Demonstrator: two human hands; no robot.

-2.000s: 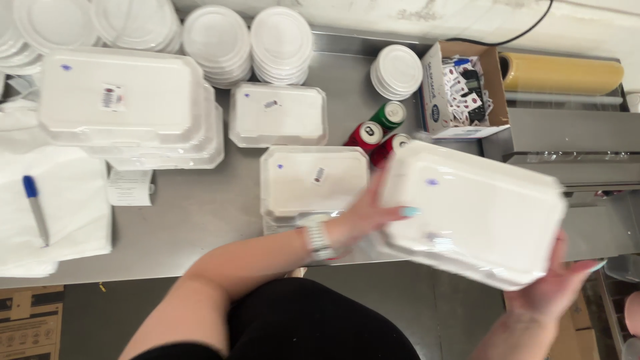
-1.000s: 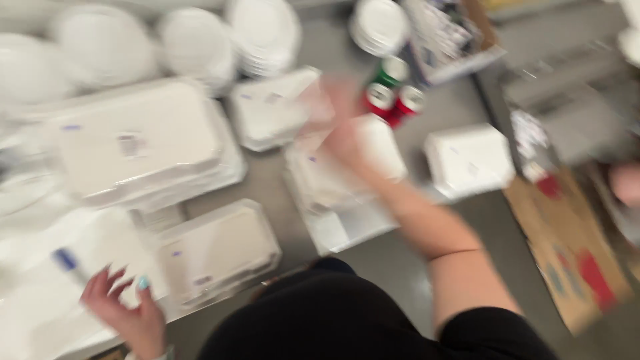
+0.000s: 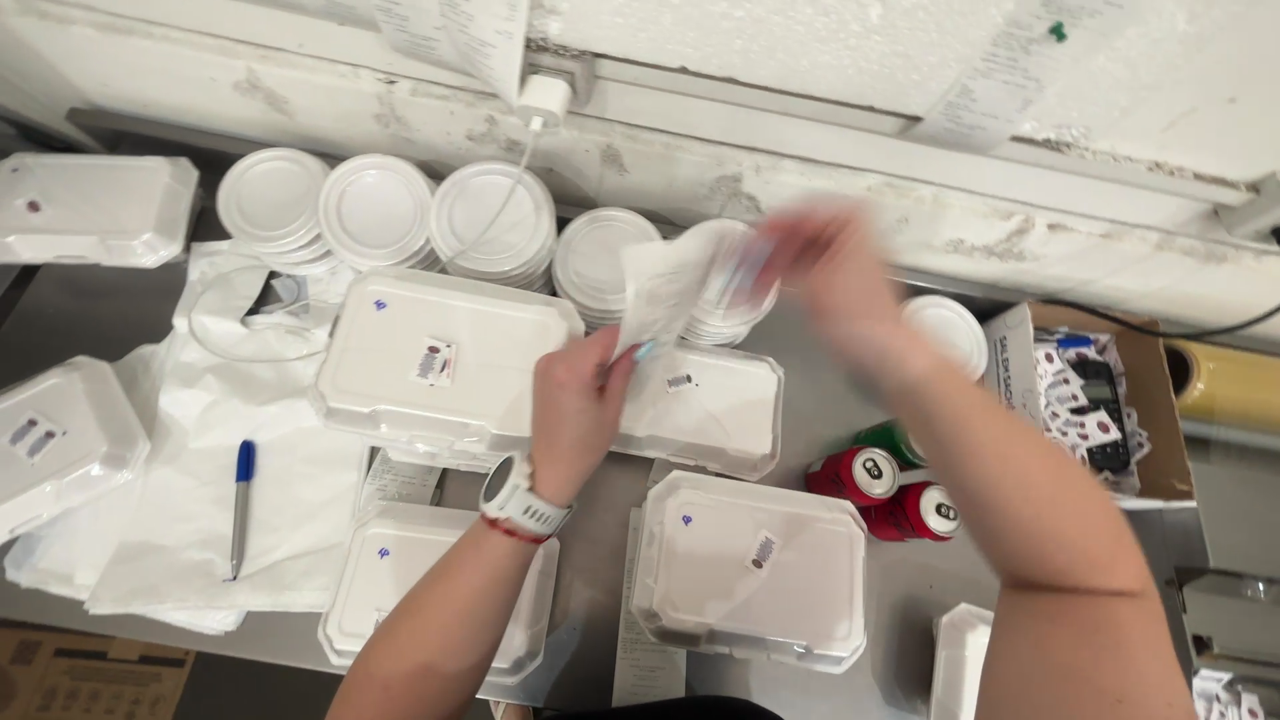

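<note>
My left hand, with a white watch on its wrist, pinches a printed paper slip above the white foam takeout boxes. Blurred by motion, my right hand is at the slip's upper right, over a stack of round white lids; its fingers' hold cannot be made out. Below my left hand lie a large takeout box and a smaller one. Two more boxes sit nearer me, one at centre right and one partly behind my left forearm.
Red and green drink cans stand under my right forearm. A cardboard box of small sachets is at the right. A blue-capped marker lies on white bags. A charger cable hangs over stacked lids.
Two seconds ago both hands held a large takeout box at the right; now they are raised over the counter's middle, the left with a paper slip. The view has shifted.
</note>
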